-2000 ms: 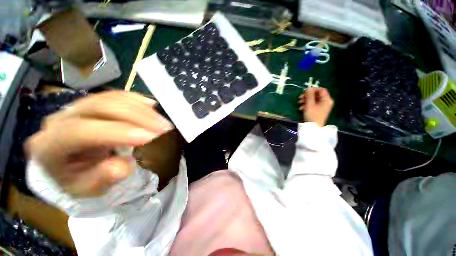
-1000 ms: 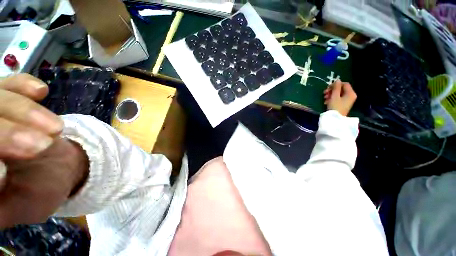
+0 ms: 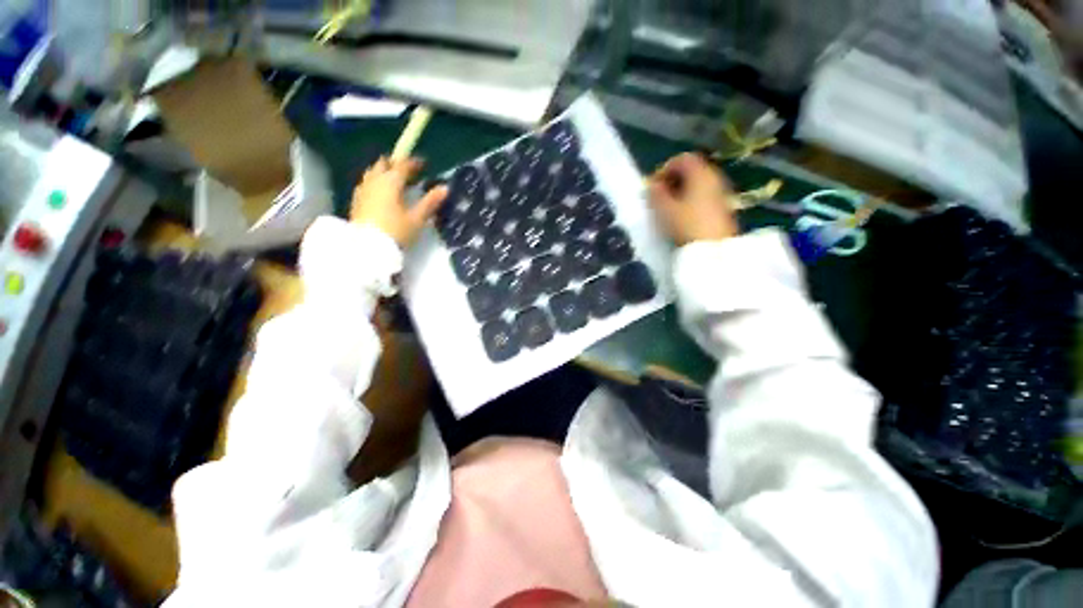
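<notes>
A white board (image 3: 454,378) lies tilted on the bench in front of me. Rows of rounded black moulded parts (image 3: 534,244) with small shiny dots sit on it. My left hand (image 3: 396,202) is at the board's upper left edge, thumb and fingers apart, over the lower part of a pale yellow stick (image 3: 411,133). My right hand (image 3: 692,196) is at the board's right edge with its fingers curled. It is blurred, and whether it pinches something small cannot be told.
Blue-white scissors (image 3: 831,223) and yellow strips (image 3: 758,194) lie right of my right hand. Stacked black parts stand at left (image 3: 154,356) and right (image 3: 986,344). An open carton (image 3: 255,208) is at the upper left. A control box (image 3: 48,238) with coloured buttons is at the far left.
My left hand has moved from close to the camera to the board's left edge. My right hand has moved left from the white pieces to the board's right edge. The view has shifted.
</notes>
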